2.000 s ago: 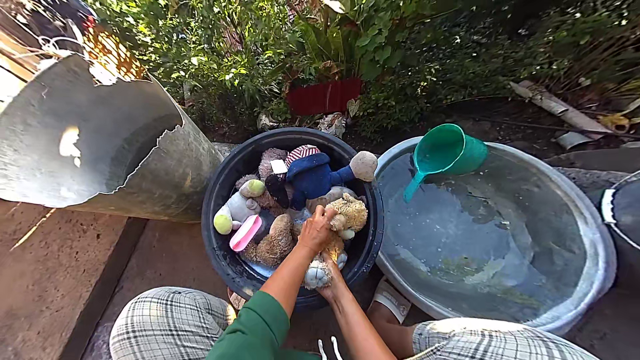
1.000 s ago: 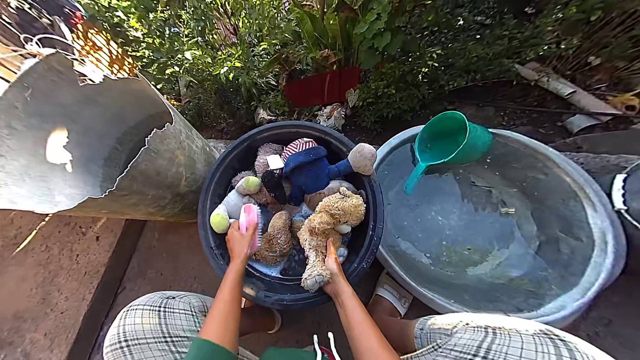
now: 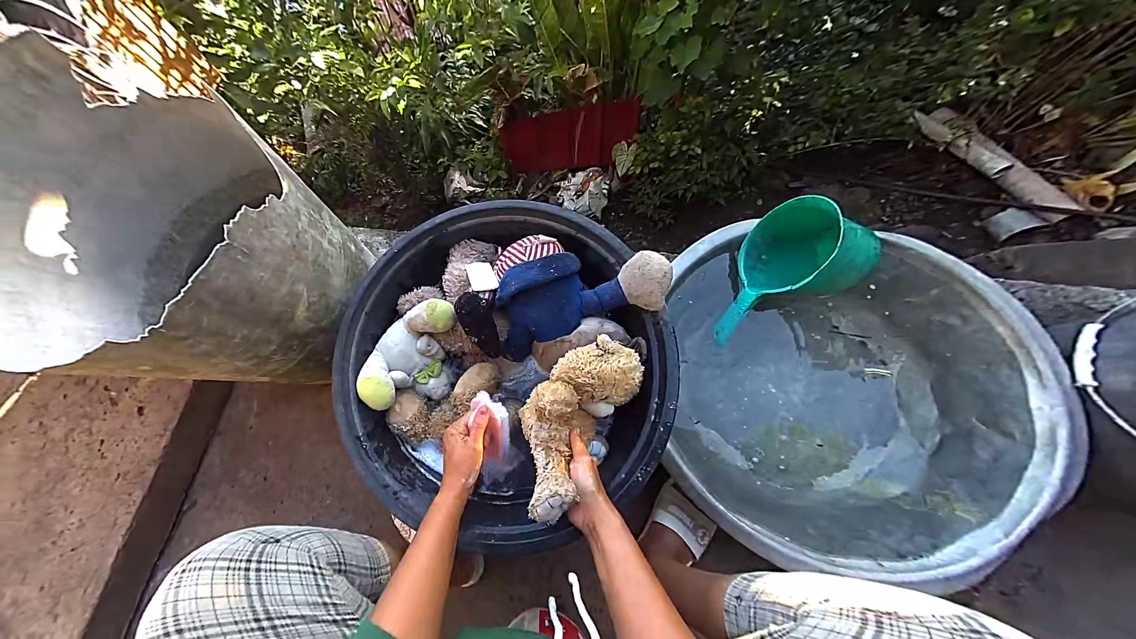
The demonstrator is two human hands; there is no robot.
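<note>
My left hand [image 3: 465, 453] grips a pink and white scrub brush [image 3: 493, 429], blurred, over the water in a round black plastic tub [image 3: 355, 311]. A wet, curly tan stuffed animal [image 3: 555, 426] is in my right hand [image 3: 583, 484], held at the tub's right front side. Behind it lies a stuffed toy in a blue jacket [image 3: 543, 297] with a red-and-white striped cap [image 3: 529, 252], one arm reaching over the tub's rim. A grey and lime-green plush toy [image 3: 395, 355] rests at the left, beside brown plush parts [image 3: 475, 383] in sudsy water.
To the right stands a wide basin of water [image 3: 1056, 426], with a green plastic dipper [image 3: 808, 253] at its back left. A torn-edged metal sheet [image 3: 266, 293] curves at the left. A dark bucket [image 3: 1114, 373] is at the far right; plants grow behind.
Two seconds ago both hands were on the tan plush and the pink brush lay at the tub's left. My left hand has since taken the brush and moved right with it, nearer the tan plush.
</note>
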